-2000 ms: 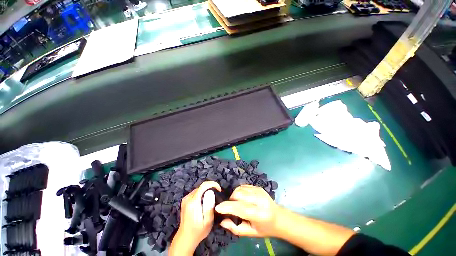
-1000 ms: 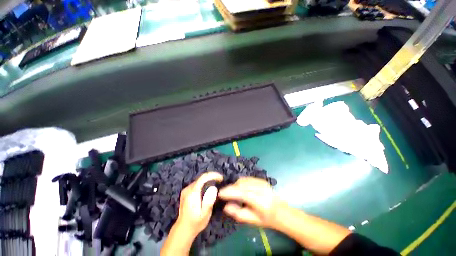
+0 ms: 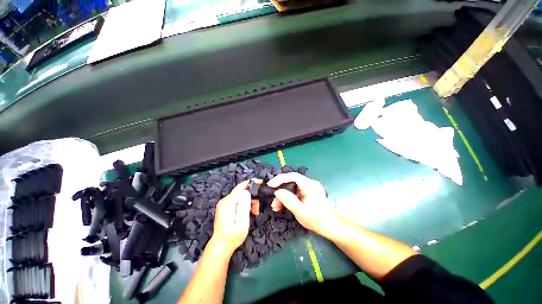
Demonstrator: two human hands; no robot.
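My left hand (image 3: pixel 233 215) and my right hand (image 3: pixel 302 200) meet over the heap of small black inserts (image 3: pixel 205 205). Between them they hold a black handle part (image 3: pixel 270 191), lying roughly sideways. The fingers of both hands are on it and cover much of it. I cannot tell whether an insert is also between the fingers. The heap lies on the green bench under and around the hands. Loose black handle parts (image 3: pixel 151 212) lie tangled left of the heap.
A long black tray (image 3: pixel 255 123) lies behind the heap. A white cloth (image 3: pixel 419 138) lies right of it, with a small squeeze bottle (image 3: pixel 369 114) at its left end. A plastic-lined bin (image 3: pixel 70 155) with packed handle parts stands far left. A yellow-taped post (image 3: pixel 475 65) and dark stack (image 3: pixel 505 124) are at right.
The view has shifted, so the bench sits higher and more loose handle parts show at the bottom. The held handle part now shows more between my fingertips; both hands still hold it.
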